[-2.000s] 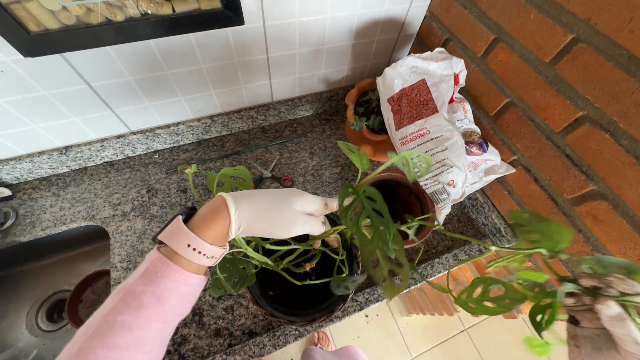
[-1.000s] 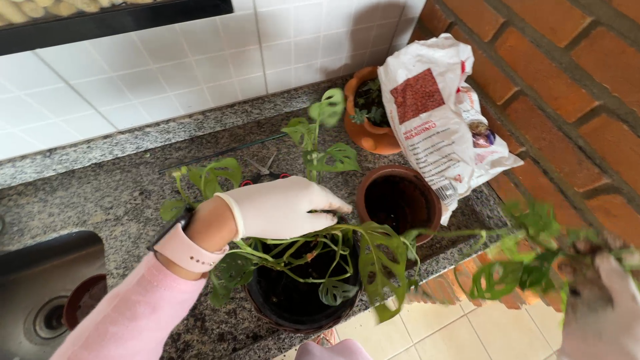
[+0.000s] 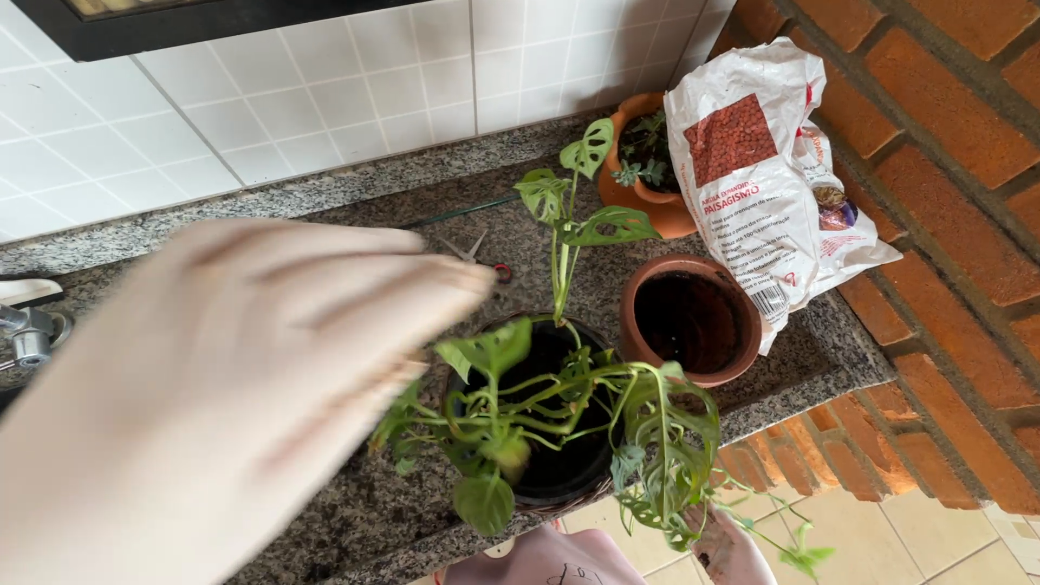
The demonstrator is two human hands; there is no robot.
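Observation:
My left hand [image 3: 268, 357], in a white glove, is raised close to the camera and blurred; nothing shows in its grasp. Below and right of it, a vine with holed leaves [image 3: 601, 227] stands in a dark pot [image 3: 561, 504] on the granite counter. One stem rises upright; other stems trail over the pot's right side. My right hand [image 3: 731, 548], gloved and soiled, is low at the counter's front, beneath hanging leaves [image 3: 674, 447]. Those leaves hide its fingers, so its hold cannot be told. An open brown pot [image 3: 691, 321] stands right of the dark pot.
Scissors [image 3: 471, 248] with a red handle lie behind the plants. A terracotta pot [image 3: 666, 215] with a small plant stands at the back, beside a white bag of expanded clay [image 3: 739, 187] against the brick wall [image 3: 959, 325]. A faucet [image 3: 32, 337] is at the left edge.
My left hand has left the vine in the dark pot and come up toward the camera. My right hand has moved from the far right to below the counter's front edge.

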